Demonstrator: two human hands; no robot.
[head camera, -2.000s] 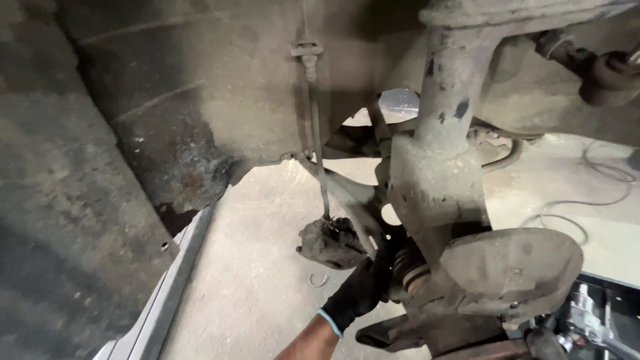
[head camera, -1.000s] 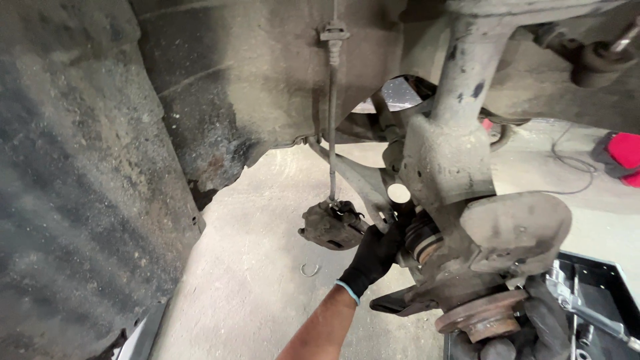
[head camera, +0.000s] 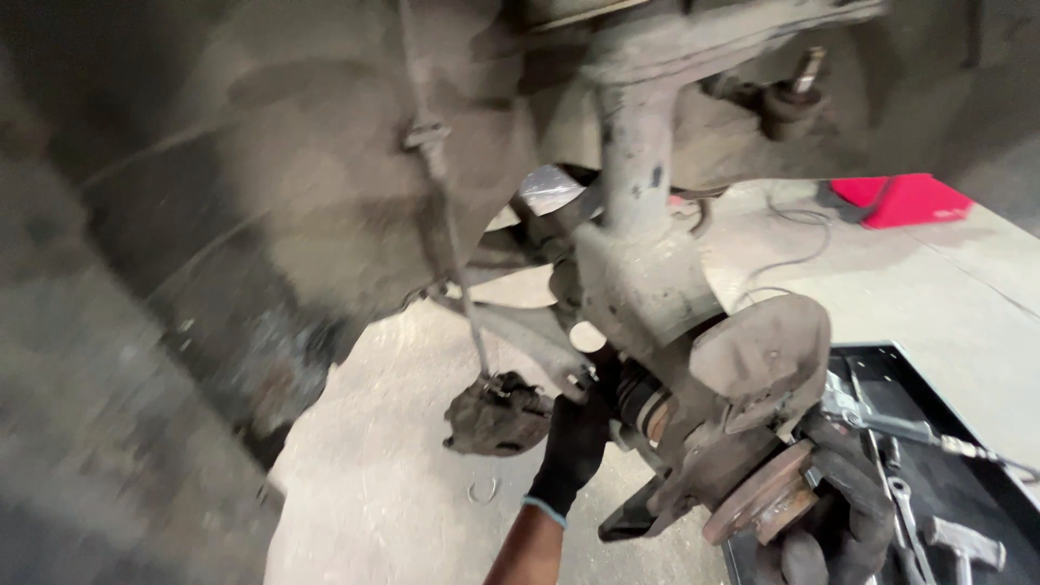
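My left hand, in a black glove with a pale blue cuff, reaches behind the steering knuckle; its fingertips are hidden near the ribbed axle boot and the end of the control arm. My right hand, in a dark glove, grips the outer side of the rusty wheel hub. Above the hub is the bent metal dust shield. A brake caliper hangs on its hose left of my left hand. The strut rises above the knuckle.
A black tray at the lower right holds an air ratchet, a wrench and a hammer. A tie rod end juts out at the upper right. Behind lie a cable and a red object. A ring clip lies on the floor.
My right hand, not visible two seconds ago, shows at the hub one second ago and now. The hub with the knuckle has turned to face more toward the lower right. My left hand stays behind the knuckle.
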